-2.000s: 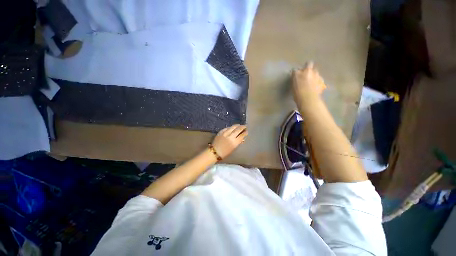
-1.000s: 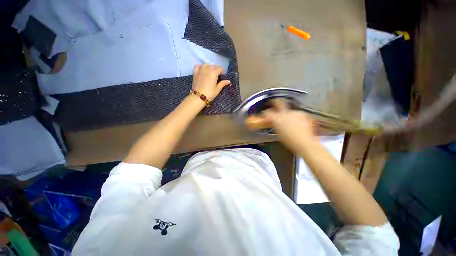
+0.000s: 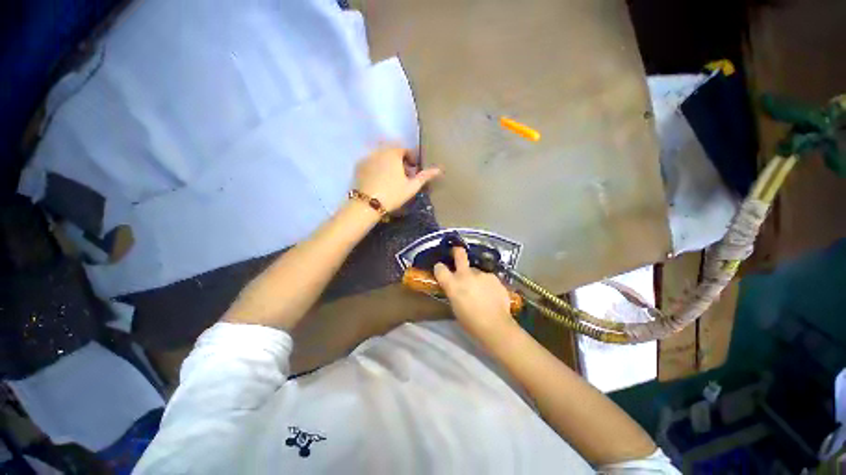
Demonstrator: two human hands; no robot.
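The garment panel [image 3: 232,139] lies on the tan table with its white backing up. A dark speckled strip [image 3: 348,255] runs along its near edge. My left hand [image 3: 394,176] is on the panel's right edge, fingers partly bent at the cloth; the fingertips are blurred. My right hand [image 3: 471,288] is closed on the wooden handle of the steam iron [image 3: 455,239]. The iron's pointed tip faces left, at the near right corner of the dark strip. Its underside contact is hidden.
An orange tool [image 3: 519,128] lies on the table [image 3: 575,186] beyond the iron. A wrapped hose [image 3: 686,311] runs from the iron to the upper right. White and dark pieces [image 3: 691,167] are at the right edge. Another pale piece [image 3: 88,394] is at the lower left.
The iron, gripped after the earliest frame, has moved left to the panel's corner. The dark folded-back corner no longer shows; white backing covers that area. The orange tool has come into view.
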